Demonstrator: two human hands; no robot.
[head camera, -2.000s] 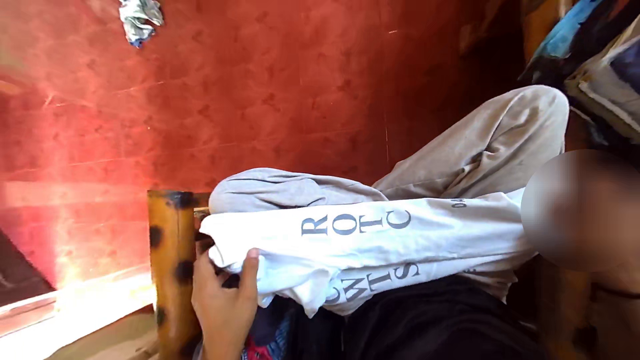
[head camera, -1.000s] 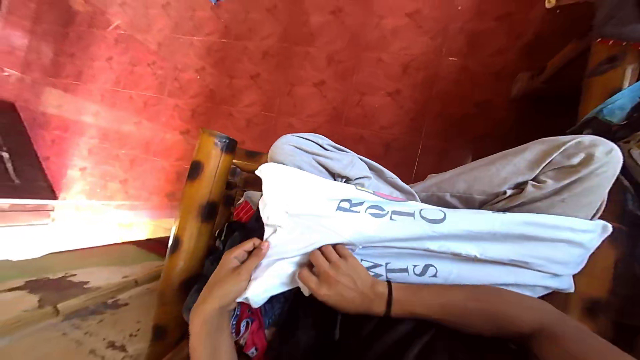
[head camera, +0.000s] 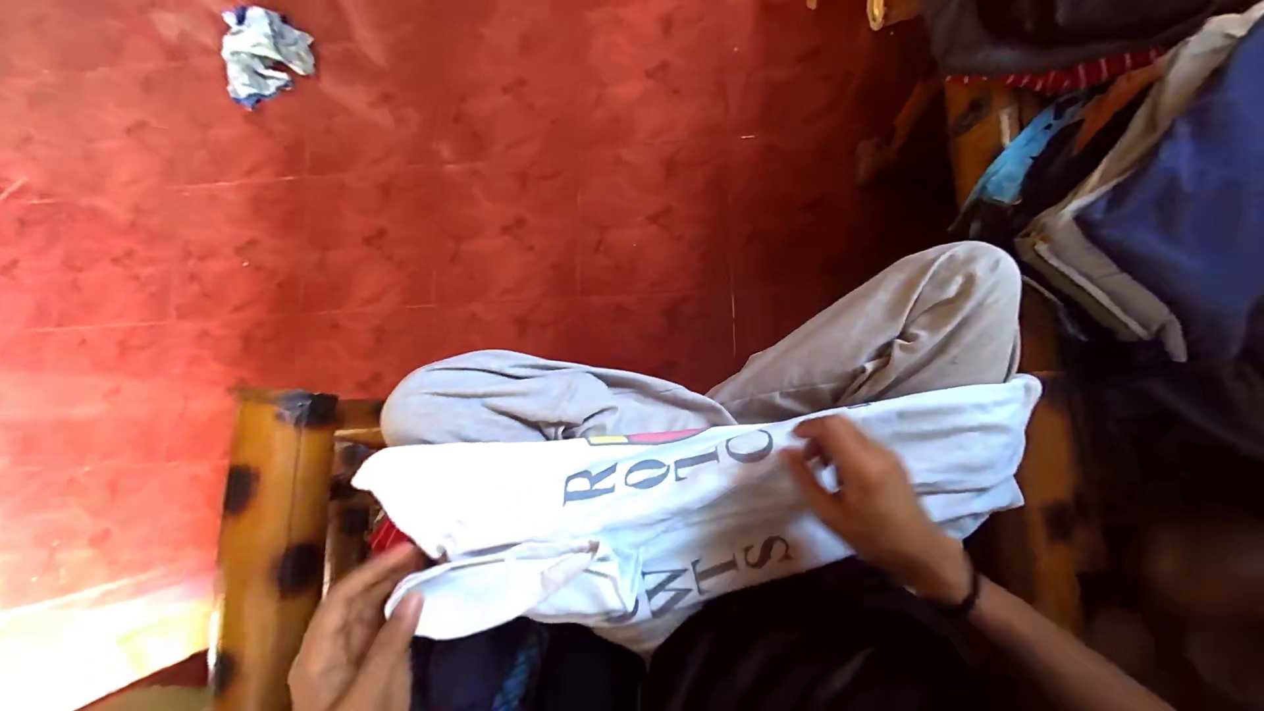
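Observation:
A white T-shirt (head camera: 513, 494) with dark printed letters lies lengthwise across my lap, over grey-beige trousers (head camera: 889, 336). Its left part has a flap folded back on top of the cloth. At that flap's left edge, my left hand (head camera: 360, 622) pinches the fabric between thumb and fingers. My right hand (head camera: 874, 499), with a dark band at the wrist, is over the printed middle of the shirt, its fingers apart and slightly curled; whether the fingertips touch the cloth I cannot tell.
A bamboo seat frame (head camera: 272, 533) stands at the left, with more bamboo at the right. Dark, blue and beige clothes (head camera: 1175, 217) are piled at the upper right. A crumpled light cloth (head camera: 265, 54) lies on the red tiled floor (head camera: 494, 227).
My right hand has moved right from the shirt's left part to over its middle. The left end of the shirt now shows a folded-back flap.

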